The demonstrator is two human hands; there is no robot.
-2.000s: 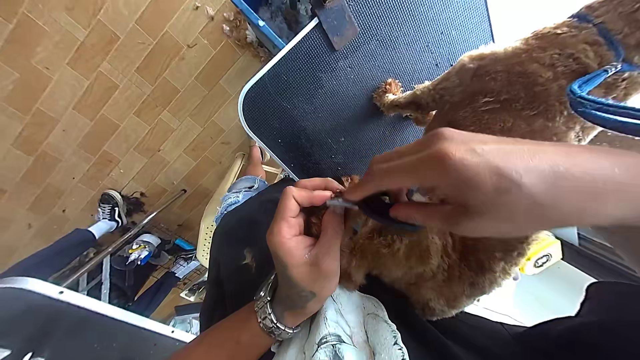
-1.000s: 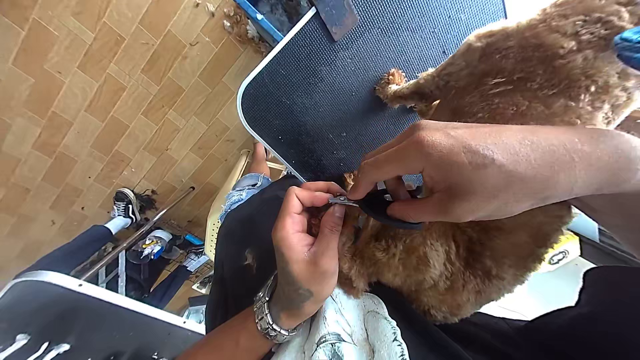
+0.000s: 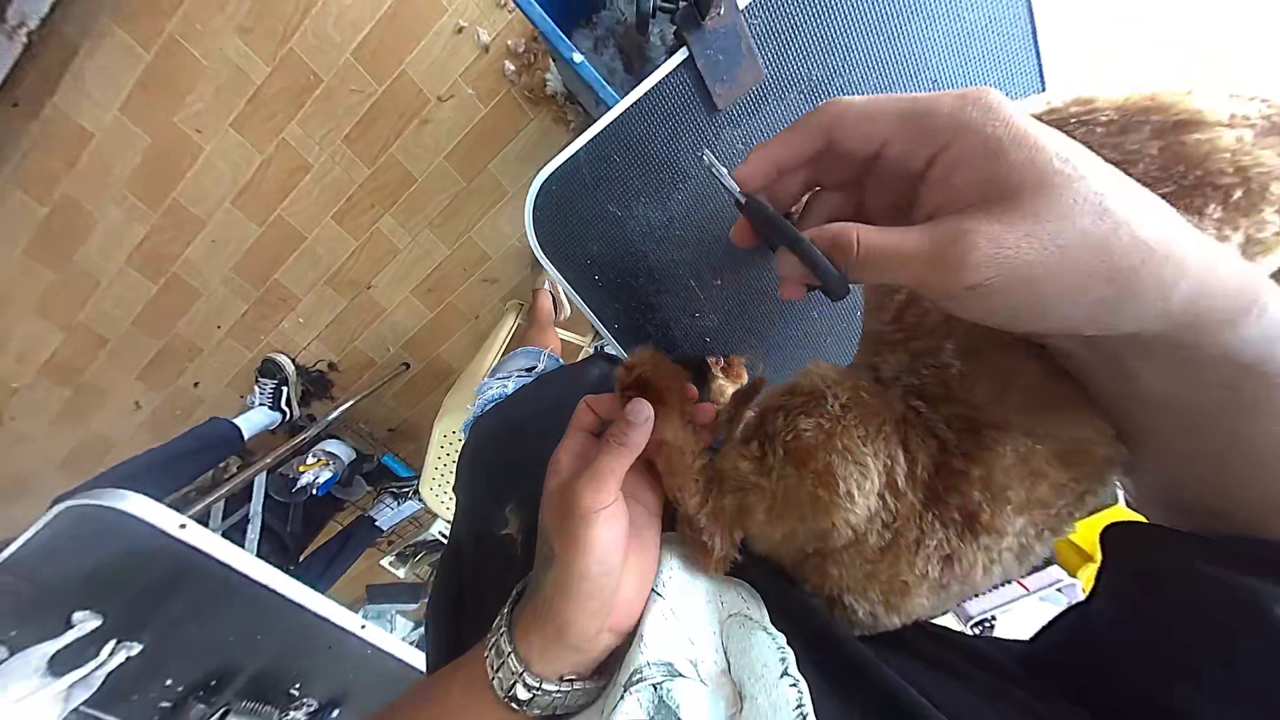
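Observation:
A curly brown-coated dog (image 3: 900,470) lies across my dark-clothed lap and reaches up to the right edge. My left hand (image 3: 600,510), with a metal watch at its wrist, holds one of the dog's legs (image 3: 680,440) near the paw, fingers behind and thumb in front. Raised above the textured grooming table (image 3: 640,240), my right hand (image 3: 930,200) grips a small tool with a black handle (image 3: 795,245) and a short metal tip, apart from the paw; its exact kind is unclear. Another furry paw (image 3: 725,377) shows just behind my left fingers.
A metal bracket (image 3: 722,55) sits on the table's edge, beside a blue bin (image 3: 570,45) holding hair clippings. A second black table (image 3: 200,600) stands lower left, with a white animal's legs on it. Other people's legs, a cream plastic chair (image 3: 445,450) and a metal pole (image 3: 300,440) are on the left.
My right hand has lifted away from the paw with the black-handled tool. My left hand has turned its palm more upward and shows the leg it holds.

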